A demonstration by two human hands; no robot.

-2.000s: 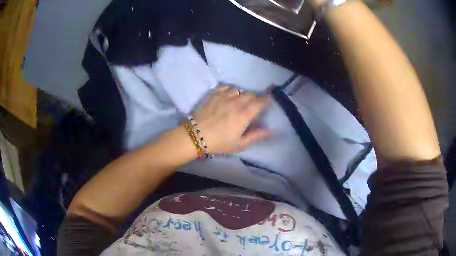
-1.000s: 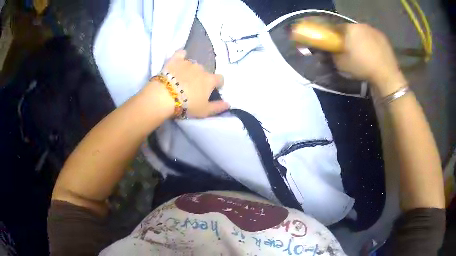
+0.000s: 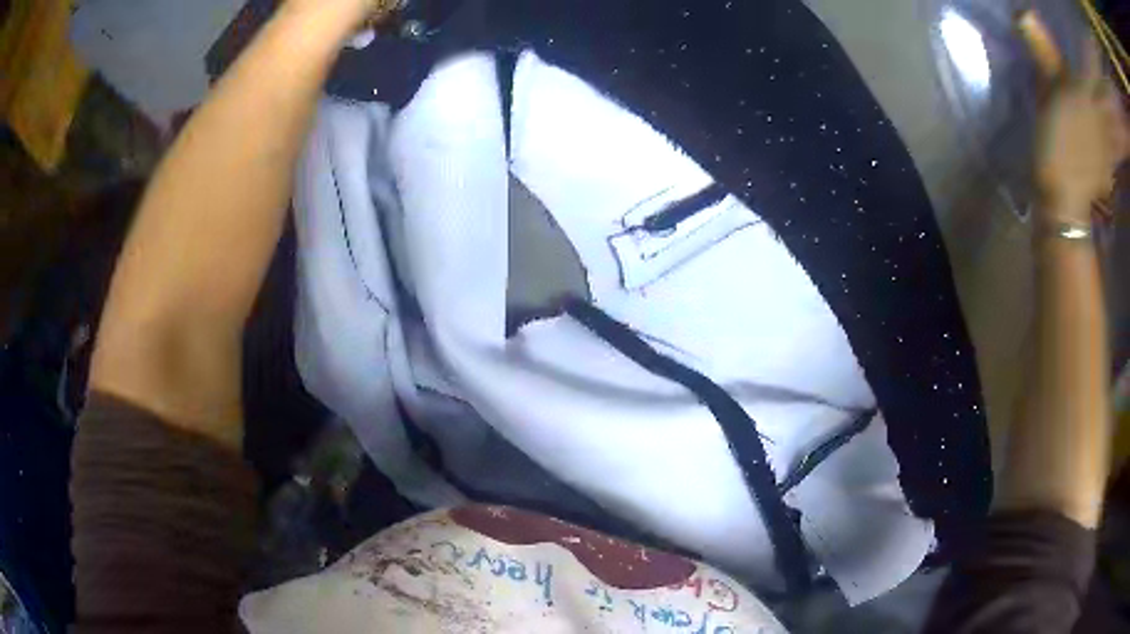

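Observation:
A black garment (image 3: 855,161) lies spread inside out, its pale blue-white inside (image 3: 694,322) facing up. A stitched rectangular pocket area (image 3: 682,235), dark seam strips and a grey gap show on it. My left forearm crosses the upper left, and its wrist (image 3: 325,13) is at the top edge by the black cloth; the left fingers are cut off or hidden. My right hand (image 3: 1081,139) is at the far upper right, blurred, beyond the black edge. It appears closed on the iron (image 3: 973,74), whose shiny metal is blurred on the grey surface.
The grey pressing table (image 3: 892,43) shows at the upper right. A yellow-brown wooden surface (image 3: 37,93) is at the upper left. A yellow cord (image 3: 1103,37) runs at the upper right edge. Dark, unclear material lies at the left.
My left hand has left the pale cloth and moved up to the top edge. My right hand has moved right with the iron. The garment lies flatter, with more black border showing at the top.

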